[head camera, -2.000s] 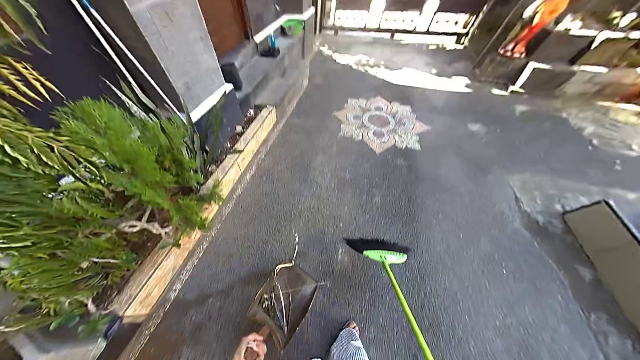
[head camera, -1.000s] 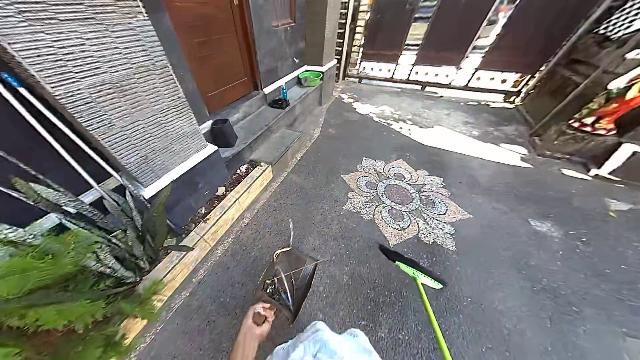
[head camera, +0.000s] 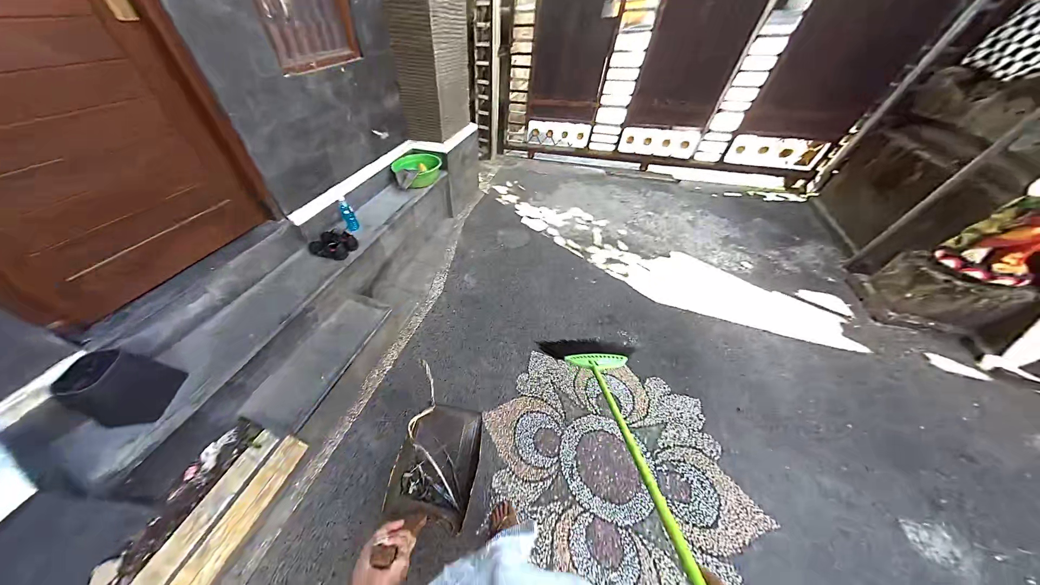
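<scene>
My left hand (head camera: 388, 554), at the bottom, is closed around the handle of a dark dustpan (head camera: 463, 439). Dry twigs and leaf litter (head camera: 426, 483) lie in the pan, and one long curled stem sticks out past its front edge. To the right, a broom with a green head (head camera: 597, 360) and black bristles rests on the dark paving, at the far edge of a pebble mosaic flower (head camera: 605, 467). Its lime-green handle (head camera: 650, 479) runs down to the bottom edge, where only a sliver of my right hand (head camera: 712, 577) shows at the handle; its fingers are mostly cut off.
Steps (head camera: 317, 357) on the left hold a black bin (head camera: 118, 387), dark footwear (head camera: 332, 244), a blue bottle (head camera: 348, 214) and a green basin (head camera: 417, 170). A planter edge (head camera: 236, 512) is at lower left. A gate (head camera: 674, 81) stands ahead; stonework (head camera: 942, 292) is at right.
The view has moved forward toward the gate, past the plants on the left. The broom head now lies at the mosaic flower's far edge; one second ago it was at its right side. The dustpan remains in my left hand.
</scene>
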